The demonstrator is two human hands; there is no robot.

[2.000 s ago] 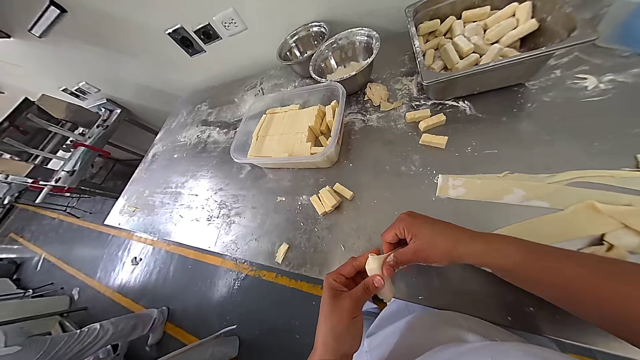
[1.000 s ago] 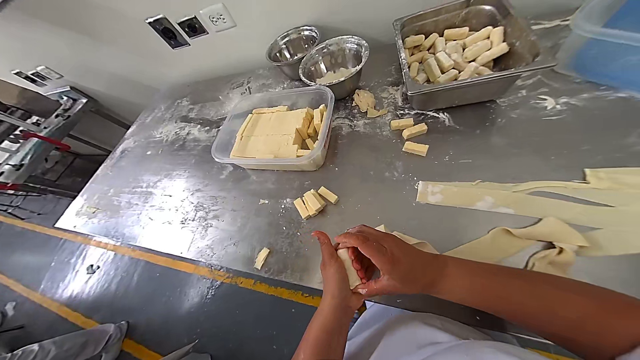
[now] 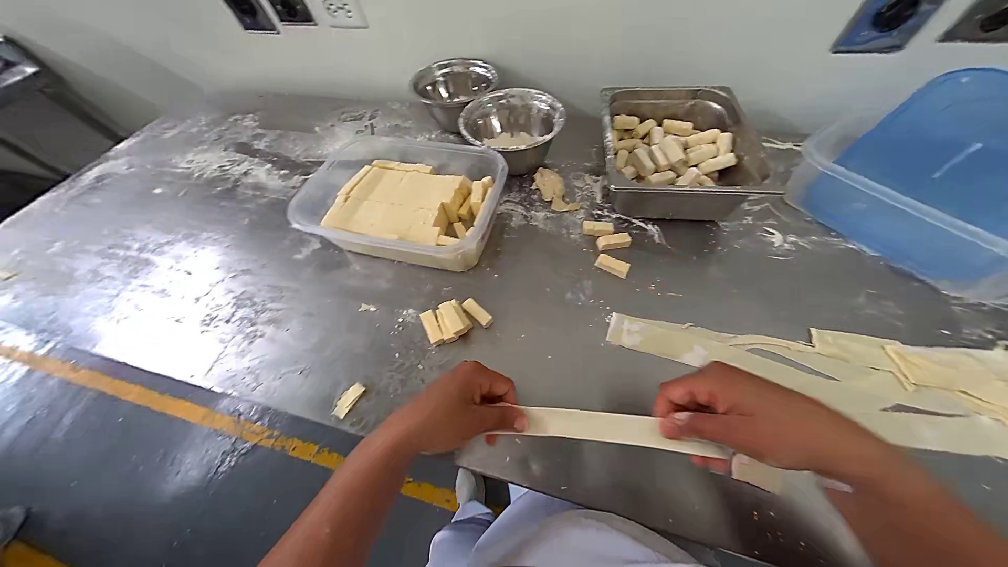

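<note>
A narrow dough strip [image 3: 591,426] is stretched level between my hands over the front edge of the steel table. Its left end is pinched in my left hand [image 3: 471,405]; my right hand [image 3: 720,416] grips it farther along, with a short piece hanging past the fingers. Beyond my left hand lie several cheese sticks [image 3: 450,321], and one small piece [image 3: 348,400] sits near the table edge. More dough strips [image 3: 669,339] spread over the table to the right, partly behind my right hand. Three cheese sticks [image 3: 613,265] lie farther back.
A clear plastic container [image 3: 303,214] of cut cheese stands at back left. Behind it are two steel bowls [image 3: 512,118], one with flour. A steel pan [image 3: 669,203] holds dough-wrapped sticks. A blue-and-clear plastic bin [image 3: 906,181] stands at right. Dough scraps [image 3: 549,185] lie near the bowls.
My hands were together around a small piece of dough; now they are apart, holding a stretched strip. The view has swung to the right.
</note>
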